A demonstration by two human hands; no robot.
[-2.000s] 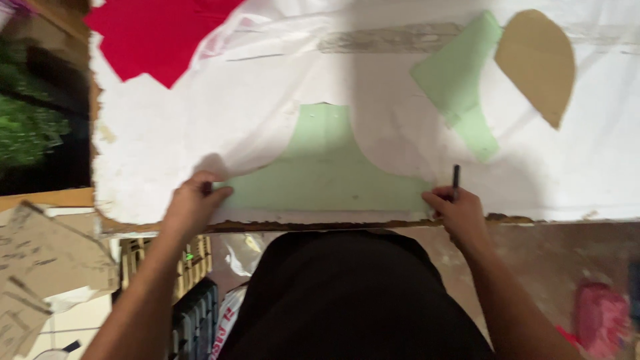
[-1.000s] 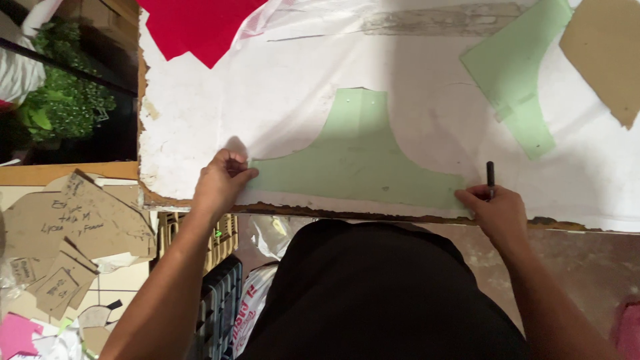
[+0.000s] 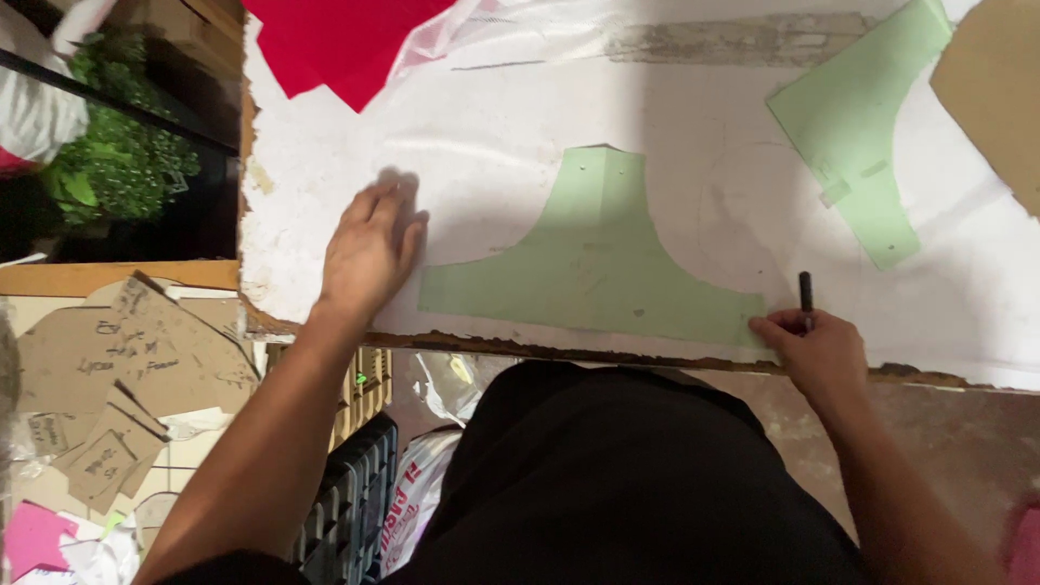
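Note:
A light green pattern piece [image 3: 601, 252] with two curved sides and a narrow top lies flat along the near edge of the white-covered table. My left hand [image 3: 374, 244] rests on the table just left of its left end, fingers slightly spread and holding nothing. At the right end, my right hand [image 3: 812, 341] pinches the piece's corner between thumb and finger and also holds a black pen [image 3: 805, 294] upright. A second green piece [image 3: 853, 122] lies farther back on the right, beside a brown card piece [image 3: 995, 97].
Red fabric [image 3: 341, 41] and clear plastic lie at the table's back left. The table's near edge [image 3: 504, 348] is worn and ragged. Brown card patterns [image 3: 73, 349] bearing writing lie at the lower left, near plastic crates [image 3: 349, 487] and a white plastic bag [image 3: 418, 496].
My left hand has let go of the green piece's left end and moved up onto the table beside it. My right hand stays at the right end with the pen.

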